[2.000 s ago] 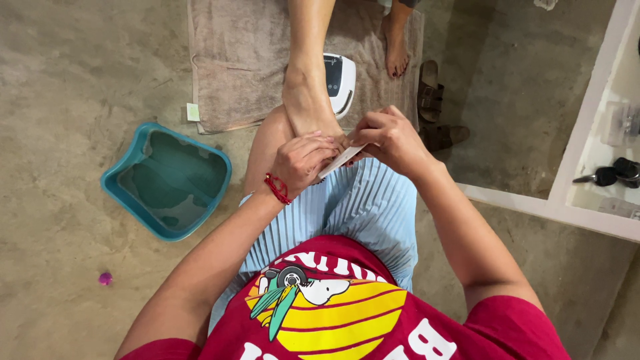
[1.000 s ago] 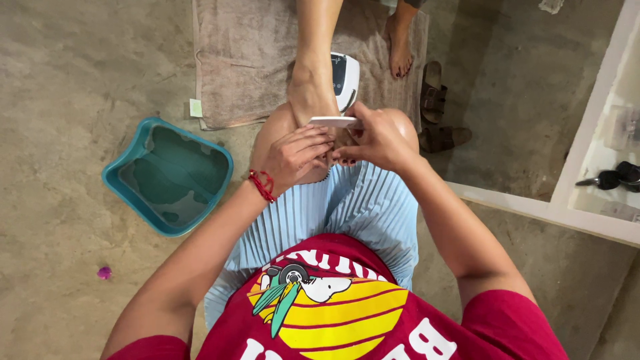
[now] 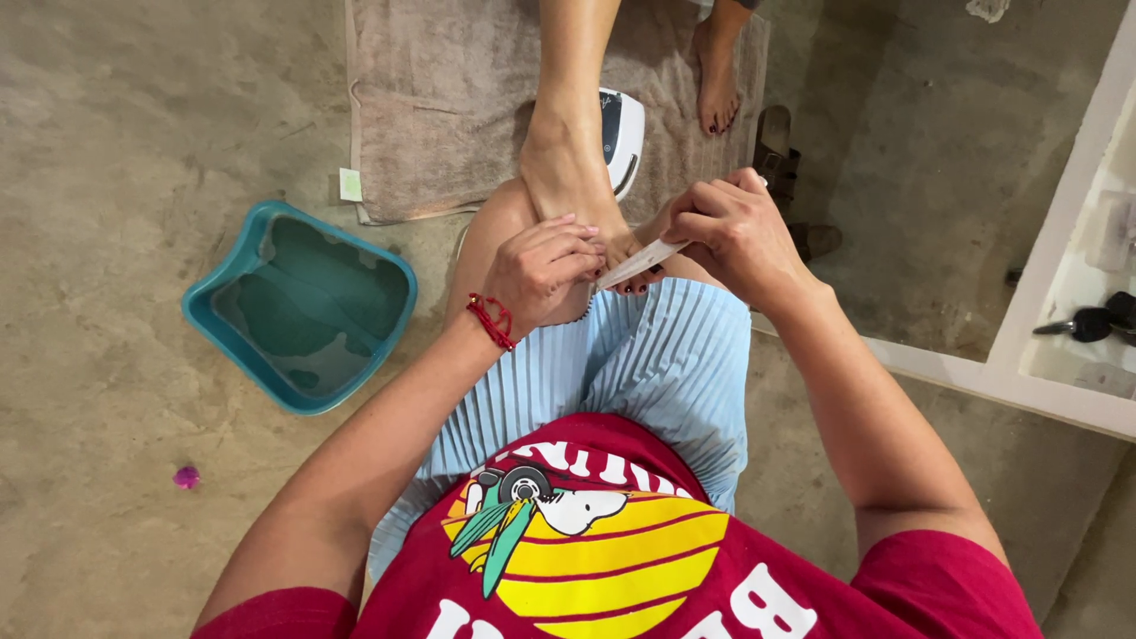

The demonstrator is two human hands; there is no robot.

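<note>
Another person's bare foot (image 3: 572,177), with dark polish on its toenails, rests on my bare knee above my pleated light-blue garment (image 3: 683,355). My left hand (image 3: 543,266), with a red cord bracelet at the wrist, lies against the side of the foot with its fingertips at the toes. Pinched in my right hand (image 3: 732,231) is a thin whitish nail file (image 3: 646,263). It slants down to the left across the toes, its far end close to my left fingertips. Which toe it touches is hard to tell.
A teal basin (image 3: 401,342) of water stands on the concrete floor at left. Beyond my knees, a brown towel (image 3: 444,115) lies under a white device (image 3: 628,133) and the person's other foot (image 3: 717,80). Brown sandals (image 3: 777,164) and a white-framed shelf (image 3: 1021,328) holding keys (image 3: 1090,325) are at right.
The file has turned from nearly level to slanting down to the left, and its far end is lower. My right hand has moved up and right from the toes.
</note>
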